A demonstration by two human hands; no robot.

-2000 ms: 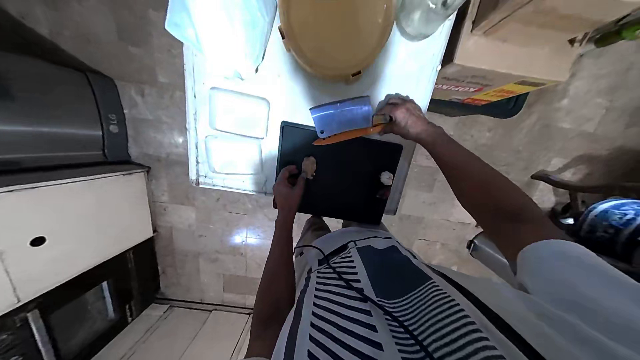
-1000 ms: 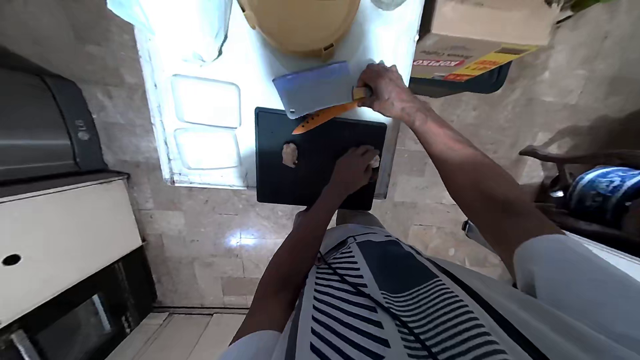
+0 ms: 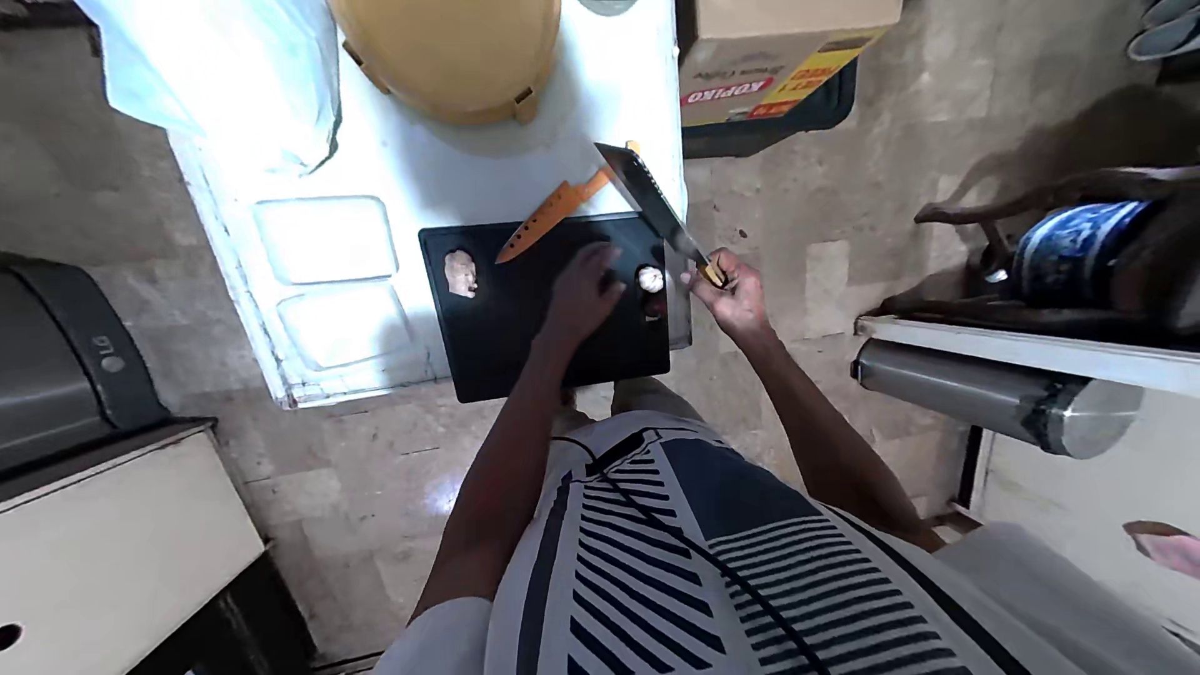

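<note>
My right hand point(image 3: 733, 289) grips the handle of a cleaver point(image 3: 656, 206), its broad blade tilted and pointing up and left over the board's right corner. My left hand point(image 3: 586, 291) hovers over or rests on the black cutting board point(image 3: 506, 347), fingers apart, with nothing seen in it. An orange knife point(image 3: 548, 220) lies across the board's far edge, its handle partly behind the cleaver. Ginger root point(image 3: 460, 273) lies at the board's left. A garlic bulb point(image 3: 650, 278) sits at its right side, with a small dark reddish piece point(image 3: 654, 307), perhaps an onion, just below.
Two clear shallow trays point(image 3: 326, 240) lie on the white table point(image 3: 412, 178) left of the board. A yellow-brown round lidded container point(image 3: 450, 56) and a pale plastic bag point(image 3: 225, 84) stand behind. At the right is a cardboard box point(image 3: 787, 56).
My right hand has brought the cleaver nearer the board's right side and turned its blade. My left hand has moved left from the garlic to the board's middle.
</note>
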